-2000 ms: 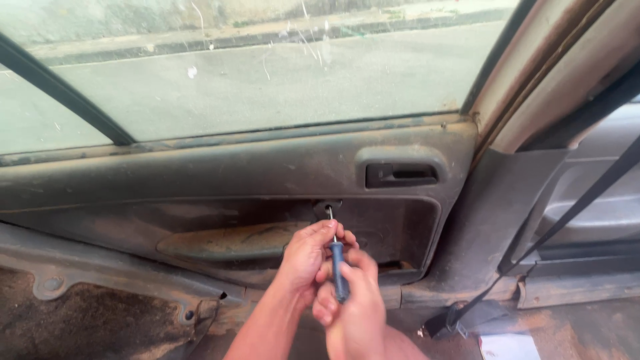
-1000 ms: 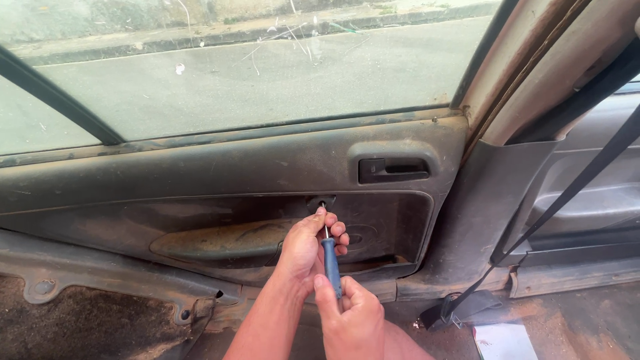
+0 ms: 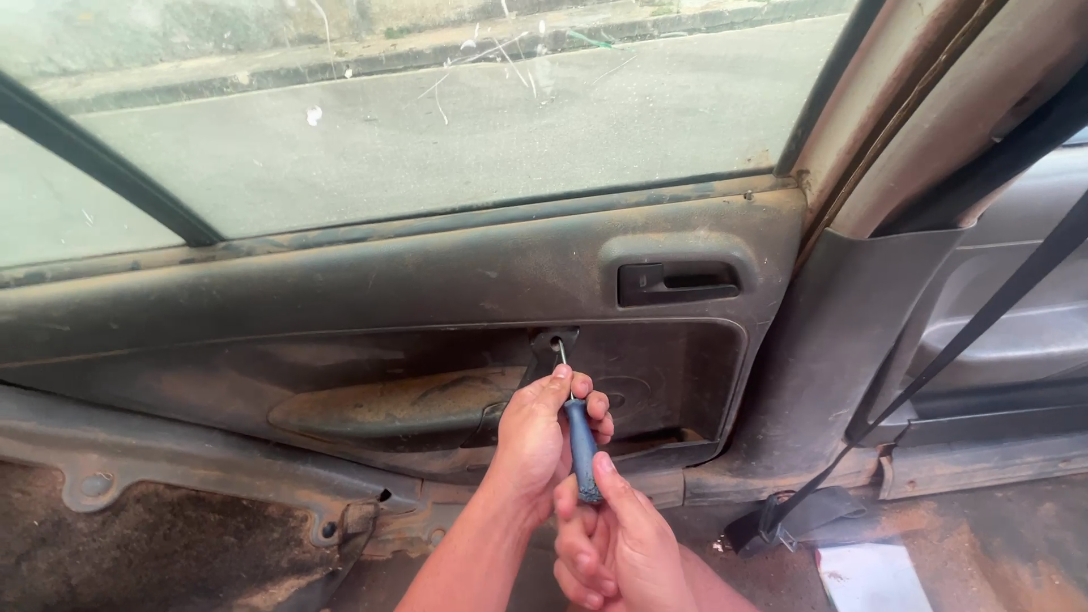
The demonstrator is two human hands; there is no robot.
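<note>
A screwdriver with a blue handle (image 3: 583, 450) points up and away from me, its thin metal shaft reaching a hole in the upper mount of the armrest (image 3: 408, 410) on the car door's inner panel (image 3: 357, 280). My left hand (image 3: 540, 433) pinches the shaft between thumb and fingers, just above the handle. At the handle's lower end is my right hand (image 3: 616, 540), its thumb and forefinger on either side of the butt. The tip sits at the hole and is hard to make out. Above and to the right is the black inner door handle (image 3: 677, 282).
The door window (image 3: 476, 110) spans the top. At right, a black seat belt (image 3: 977, 327) runs down past the pillar to its buckle (image 3: 778, 520) on the dirty floor, near a white paper (image 3: 871, 578). A bare metal bracket (image 3: 212, 455) lies at lower left.
My right hand has shifted from a wrapped grip around the screwdriver handle to its lower end. My left hand stays at the shaft.
</note>
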